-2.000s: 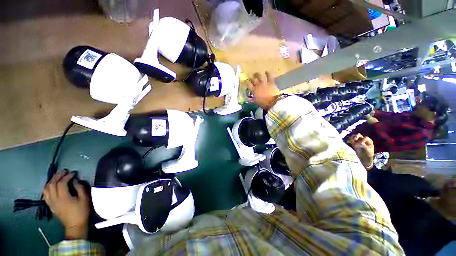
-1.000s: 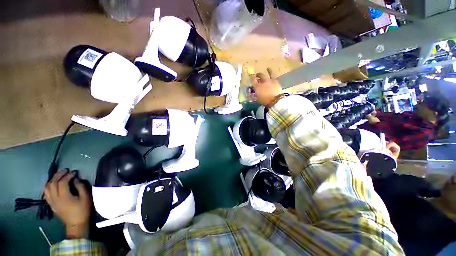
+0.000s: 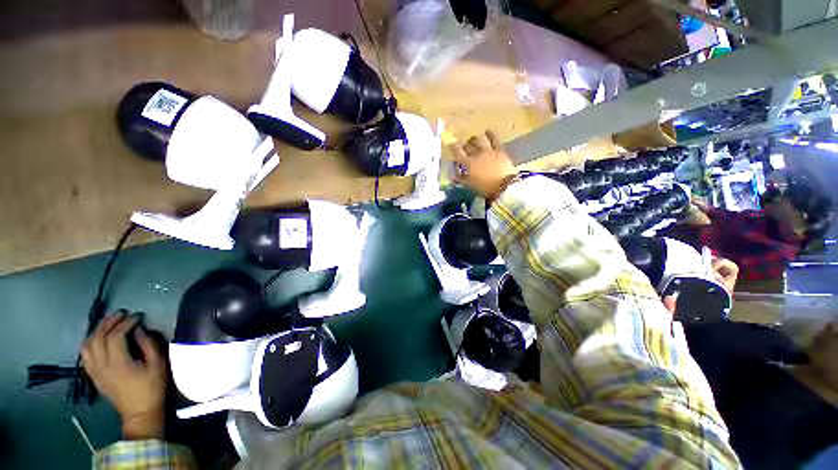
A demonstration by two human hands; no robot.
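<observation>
My left hand (image 3: 129, 372) lies low at the left on the green mat, its fingers around a black camera cable (image 3: 60, 374) with dark plug ends. Beside it, a white-and-black camera (image 3: 216, 367) lies with its dark oval base plate (image 3: 289, 374) showing. My right hand (image 3: 484, 167) reaches out beside the grey post, its fingertips at a small clear part (image 3: 455, 172), partly hidden by the fingers. A camera with a white label (image 3: 420, 165) lies just left of that hand. More cameras (image 3: 335, 257) lie between my hands.
Two cameras (image 3: 207, 142) (image 3: 317, 72) lie on the tan board (image 3: 55, 202). A slanting grey post (image 3: 643, 103) stands at the right. A clear plastic bag (image 3: 427, 46) lies at the back. Rows of cameras (image 3: 634, 174) stand beyond my right arm. A neighbouring person's hands hold a camera (image 3: 685, 275).
A neighbouring person's camera has come into view beyond my right arm. My right fingers have shifted slightly by the post. My left hand has stayed in place.
</observation>
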